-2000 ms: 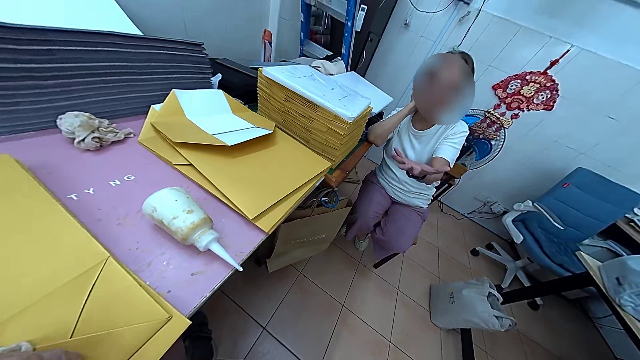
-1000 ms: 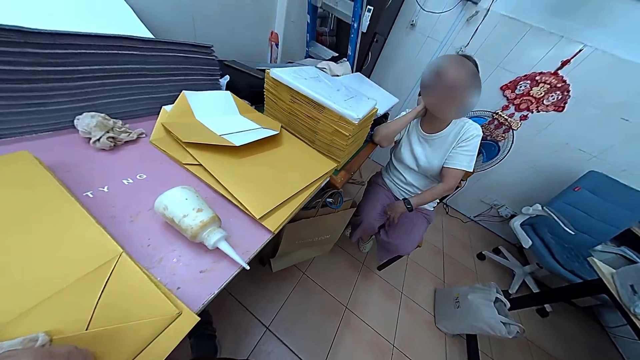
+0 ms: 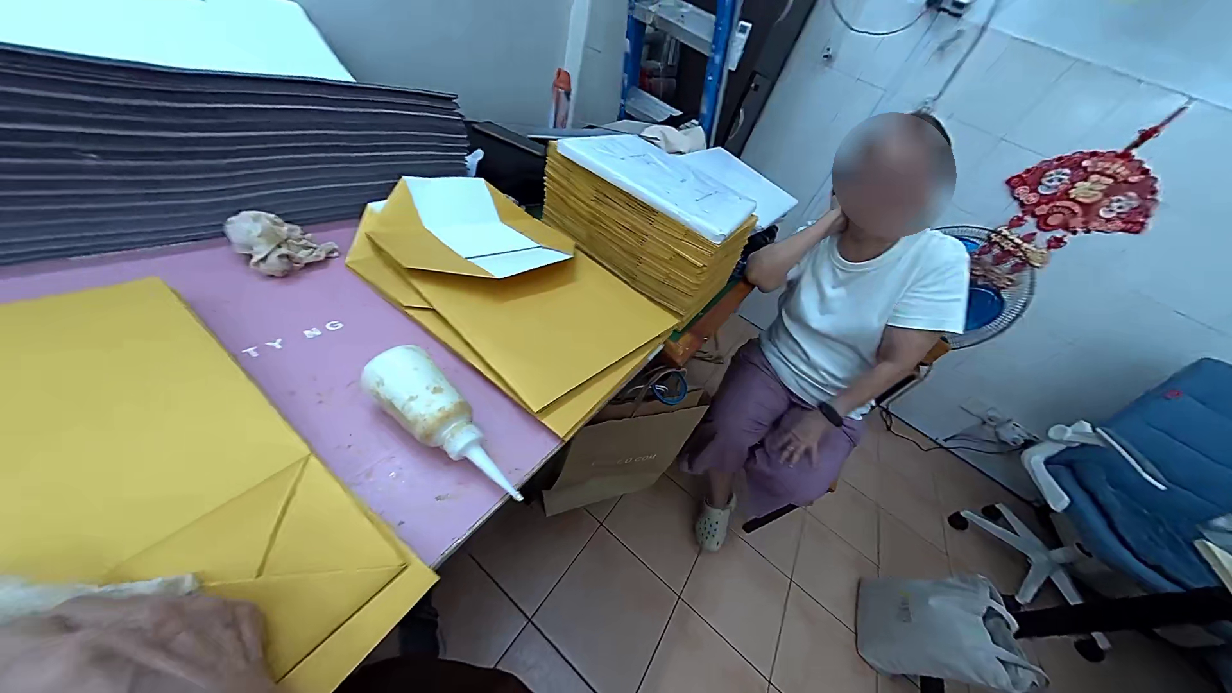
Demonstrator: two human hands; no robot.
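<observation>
At the bottom left, a blurred hand, apparently my right hand [image 3: 144,640], is closed on a white cloth [image 3: 87,589] over a folded yellow paper bag [image 3: 144,404]; its fingertips are hidden. My left hand is out of view. Beyond the bag, a white plastic squeeze bottle [image 3: 419,397] lies on its side on the pink tabletop [image 3: 289,375], its tapered nozzle reaching the table edge. A crumpled, stained cloth [image 3: 274,243] rests farther back. More yellow paper bags [image 3: 539,327] lie to the right, one with a white-lined flap folded up.
Dark sheets [image 3: 221,154] form a tall stack at the back left. Bundled yellow paper pieces [image 3: 635,231] stand near the far corner. A seated person [image 3: 857,298] faces the table. A paper carrier bag [image 3: 616,457], a grey cloth bag [image 3: 924,626] and a blue office chair [image 3: 1145,472] stand beyond.
The seated person's raised forearm has come down, and that hand now rests on the lap. The bottle and the yellow bags have stayed in place on the table.
</observation>
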